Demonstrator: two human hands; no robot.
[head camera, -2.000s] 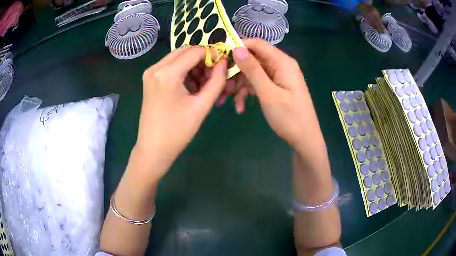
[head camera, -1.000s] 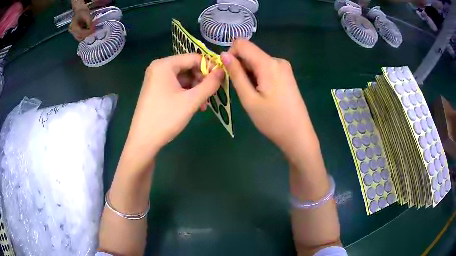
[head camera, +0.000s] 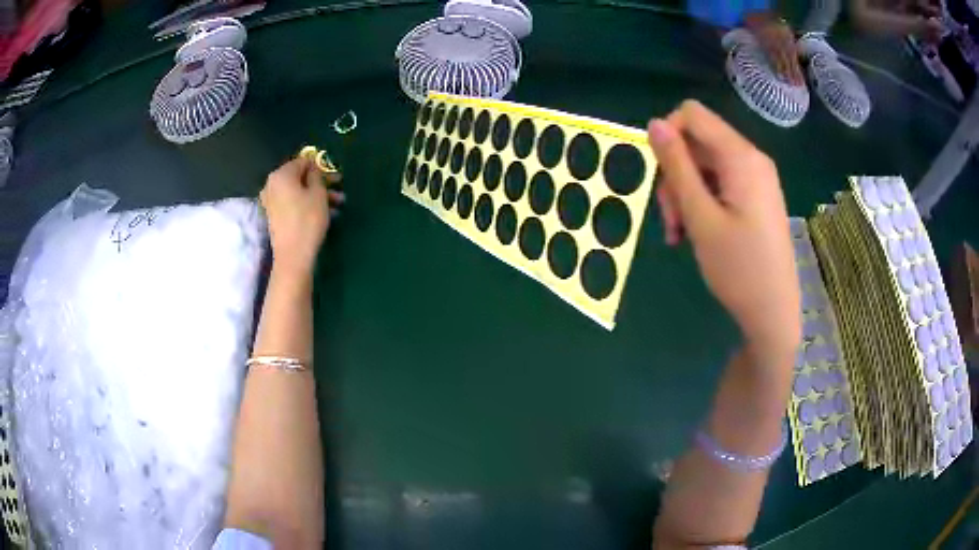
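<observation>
A cream-yellow die-cut adhesive sheet (head camera: 542, 196) with three rows of round holes hangs above the middle of the bench. My right hand (head camera: 730, 210) pinches its upper right corner between thumb and fingers. My left hand (head camera: 295, 210) is apart from the sheet, over the bench at left, with small yellow release-paper rings (head camera: 320, 159) at its fingertips. One more thin ring (head camera: 345, 122) lies on the green bench just beyond the left hand.
A large clear bag of white parts (head camera: 140, 355) bulges at the left. Fanned adhesive disc sheets (head camera: 875, 333) are at the right. White mini fans (head camera: 459, 59) stand along the far side. Another person's hand (head camera: 778, 48) touches a fan at the upper right.
My hands have moved apart: the right swung right with the sheet, now spread face-on. The left moved left with the yellow rings. A ring now lies on the bench. The far fans shifted left.
</observation>
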